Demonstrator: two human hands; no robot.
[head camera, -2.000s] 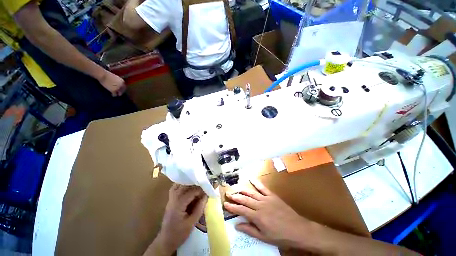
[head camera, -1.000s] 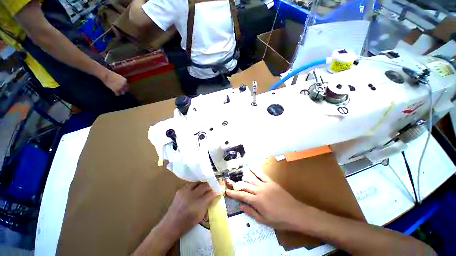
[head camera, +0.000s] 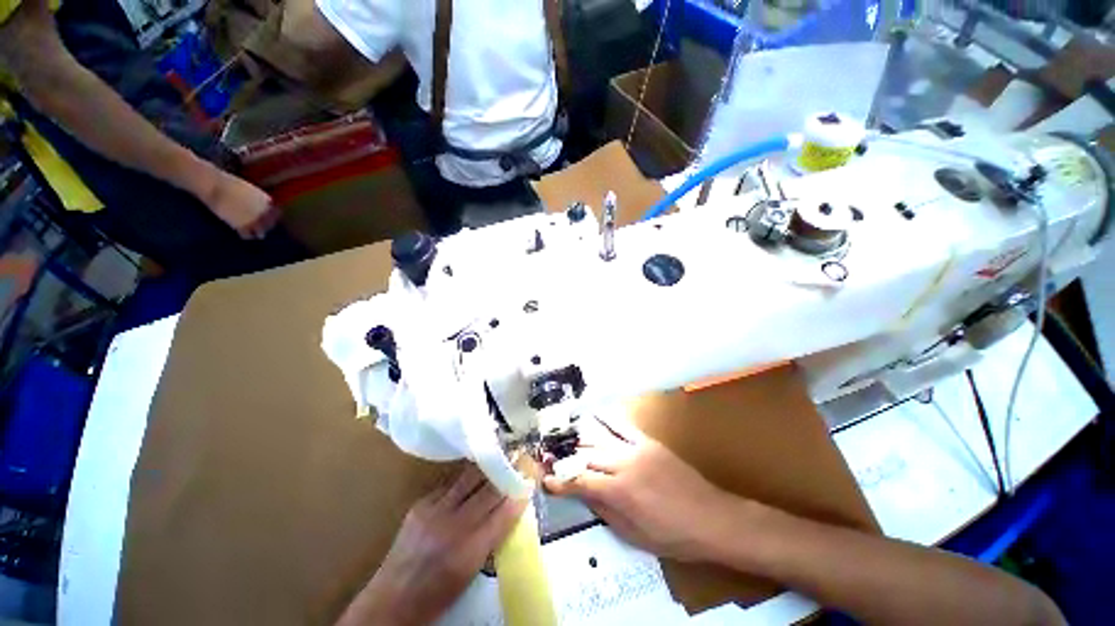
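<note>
A large brown panel (head camera: 245, 440) lies on the table and runs under the head of the white sewing machine (head camera: 721, 294). My left hand (head camera: 446, 538) rests on the panel left of the needle area (head camera: 550, 443), its fingertips partly behind the machine head. My right hand (head camera: 636, 483) is just right of the needle area, fingers bunched close to it; whether they pinch an edge cannot be told. A pale yellow strip (head camera: 523, 575) runs from the needle area towards me between my hands. A sliver of the orange piece (head camera: 740, 377) shows under the machine arm.
The white tabletop (head camera: 104, 428) shows at the left and right. A blue hose (head camera: 721, 174) and a small white bottle (head camera: 828, 144) are on the machine arm. Two people stand across the table. A clear plastic sheet (head camera: 801, 86) and a carton (head camera: 648, 116) are behind.
The panel's right part has moved away from me and further under the arm, hiding most of the orange piece. My right fingers have drawn together near the needle area.
</note>
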